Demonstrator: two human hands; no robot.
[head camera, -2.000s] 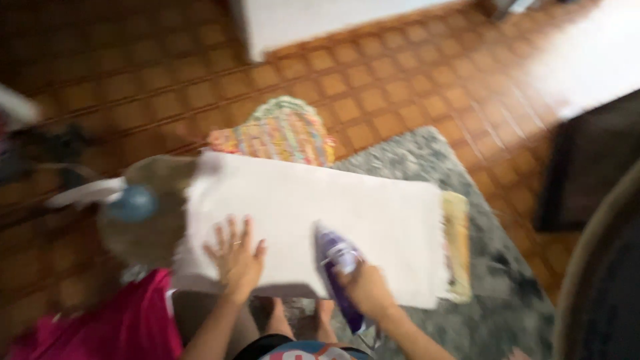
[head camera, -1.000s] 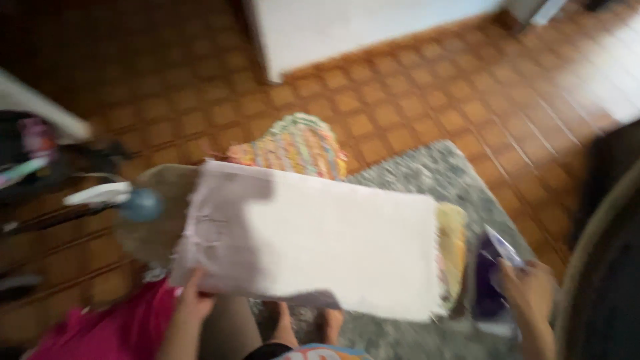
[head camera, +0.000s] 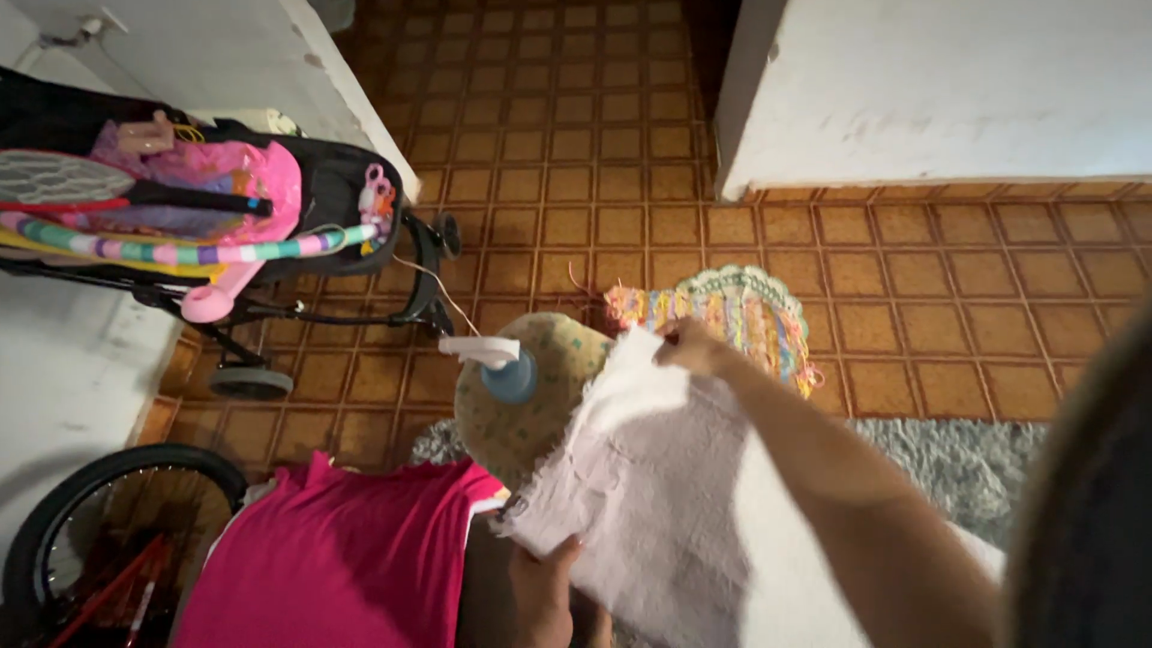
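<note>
A white cloth with frayed edges (head camera: pixel 666 477) lies over an ironing board with a patterned cover (head camera: pixel 531 414). My right hand (head camera: pixel 697 349) pinches its far left corner. At the near left edge my left hand (head camera: pixel 544 576) grips the cloth, thumb on top. A blue spray bottle with a white trigger head (head camera: pixel 510 373) stands on the board's rounded end, left of the cloth. A pink garment (head camera: pixel 342 558) lies left of my left hand. The clothes iron is out of view.
A stroller (head camera: pixel 337 207) holding toys and a racket stands at the upper left. A bicycle wheel (head camera: pixel 27 531) is at the lower left. A multicoloured woven mat (head camera: pixel 747 315) and a grey shaggy rug (head camera: pixel 954 468) lie on the tiled floor. White walls (head camera: pixel 954 90) rise beyond.
My right hand has let go of the purple iron and moved left to the cloth's far corner. My left hand stays at the near left edge. The view has shifted left.
</note>
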